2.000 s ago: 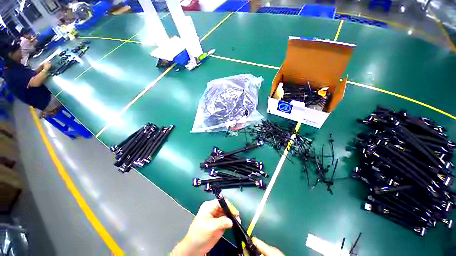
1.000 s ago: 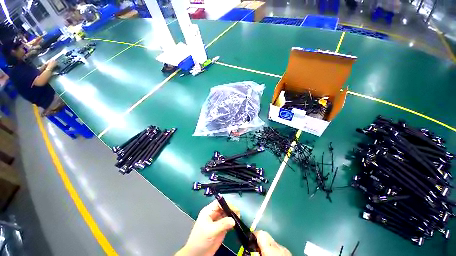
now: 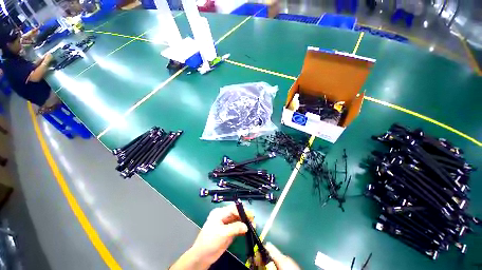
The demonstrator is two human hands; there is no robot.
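My left hand [image 3: 218, 235] grips a black cable assembly [image 3: 241, 213] near the bottom centre, its upper end pointing up and away. My right hand [image 3: 279, 258] is cut off by the bottom edge; it holds the cutters [image 3: 257, 261], dark with a bit of yellow showing, close against the lower part of the cable. The cutter jaws are hard to make out. A small group of cable assemblies [image 3: 244, 174] lies just beyond my hands. Thin black cable ties [image 3: 317, 161] are scattered to its right.
A large cable heap [image 3: 423, 184] lies right, a smaller bundle [image 3: 147, 150] at the left bench edge. Behind are a clear plastic bag [image 3: 240, 111] and an open carton [image 3: 317, 124]. A white strip [image 3: 330, 262] is at the near edge. A person [image 3: 26, 71] sits far left.
The view shifts slightly. My left hand still holds the cable; its upper end now stands a little steeper. My right hand stays at the lower end with the cutters.
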